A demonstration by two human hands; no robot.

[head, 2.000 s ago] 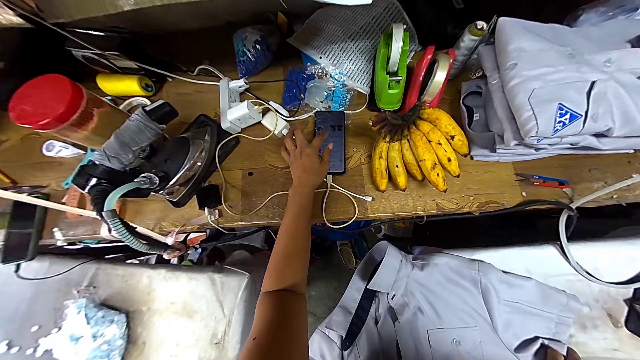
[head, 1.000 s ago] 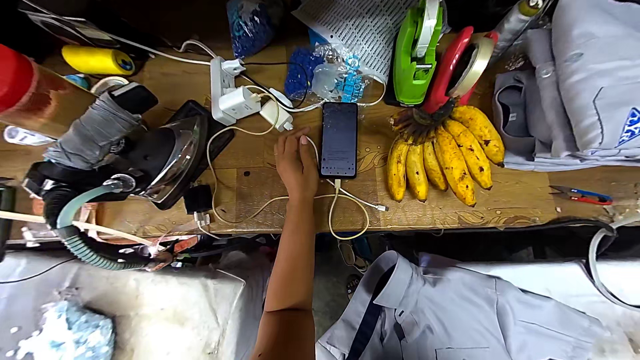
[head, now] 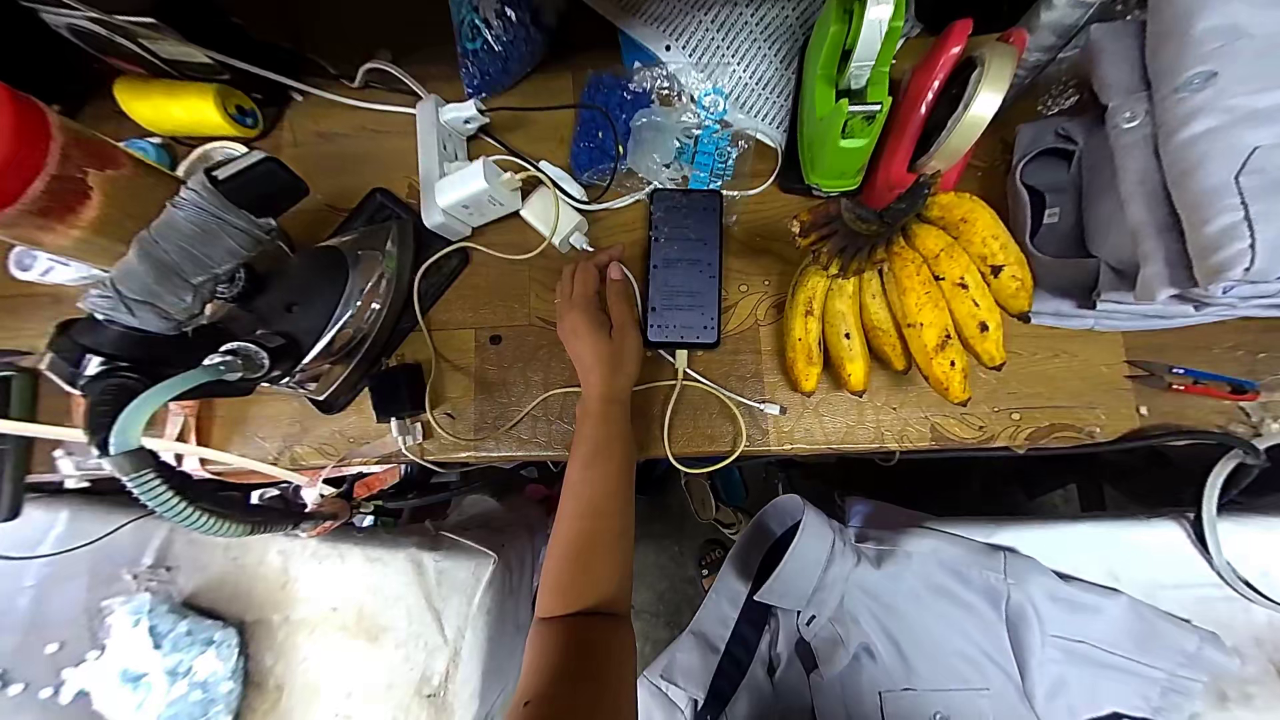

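Observation:
My left hand rests palm down on the wooden table, fingers loosely bent, with no object seen in it. Just right of it lies a smartphone with its screen lit and a charging cable in its lower end. A thin white cable runs close beside my thumb. Beyond my fingertips are a white charger and a white power strip with plugs in it. A bunch of bananas lies to the phone's right. My right hand is out of view.
A clothes iron stands at left, near a yellow thread spool. Green and red tape dispensers stand behind the bananas. Folded grey shirts and thread snips are at right. A grey shirt lies below the table edge.
My left hand was on the phone two seconds ago and has moved left off it, onto the table. The phone's screen now shows lit text. The view has moved closer.

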